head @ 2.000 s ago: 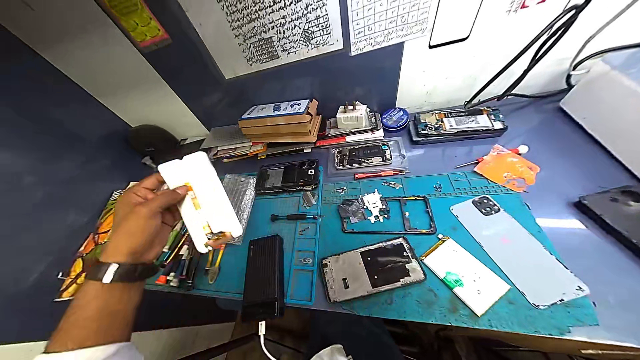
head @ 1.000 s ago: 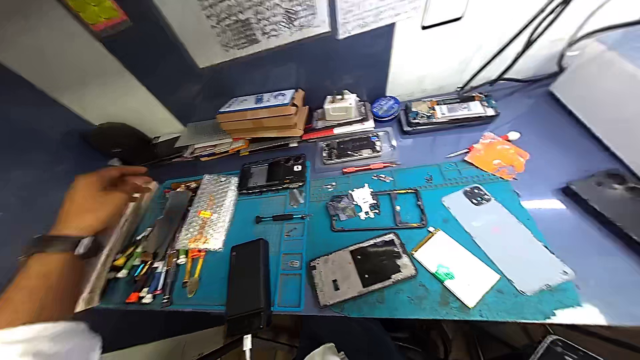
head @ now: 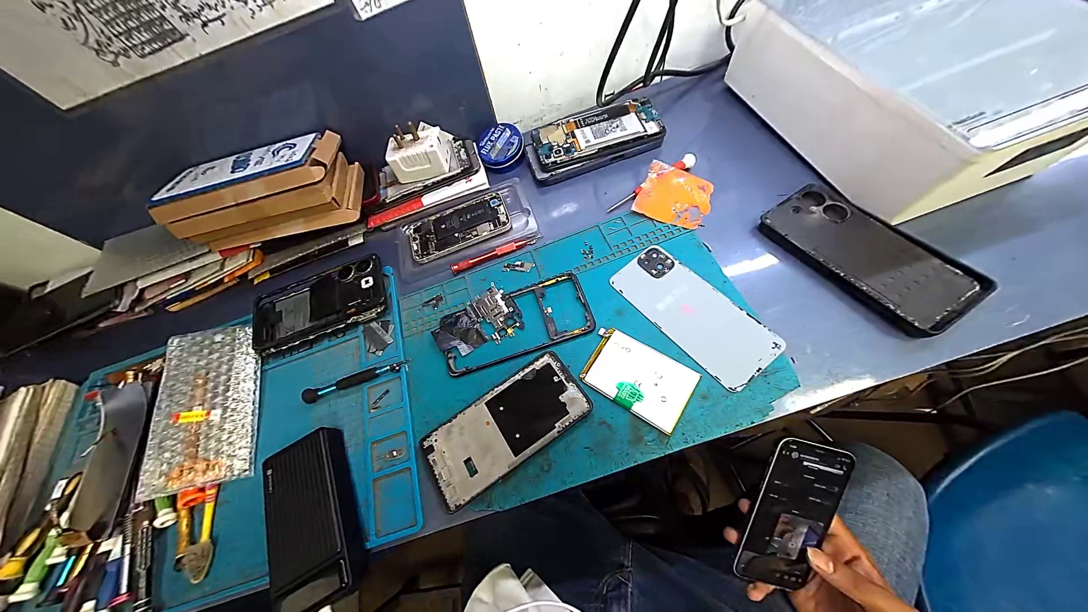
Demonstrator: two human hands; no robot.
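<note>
My right hand [head: 837, 565] is low at the right, below the bench edge, holding a smartphone [head: 795, 514] with its screen lit, thumb over the lower part. My left hand is out of view. On the teal mat [head: 527, 476] above and left of the phone lie a grey phone mid-frame [head: 506, 429], a white battery [head: 642, 380] with a green tab, a light blue back cover [head: 697, 319] and a black frame [head: 563, 306] with a metal-shielded board [head: 493, 313] on it. A black-handled screwdriver [head: 348, 382] rests on the left part of the mat.
A black power bank [head: 310, 514], bubble wrap [head: 200, 412] and pliers [head: 200, 535] are at left. Behind are stacked boxes [head: 263, 200], a white charger [head: 421, 153], a flux paste tin [head: 501, 146] and opened phones [head: 599, 136]. A black back cover [head: 880, 259] lies right; a blue chair [head: 1016, 510] stands below.
My left hand held a white object at the left, then was over the left side without it; now it is out of view. The view has turned right, showing the hand with the smartphone.
</note>
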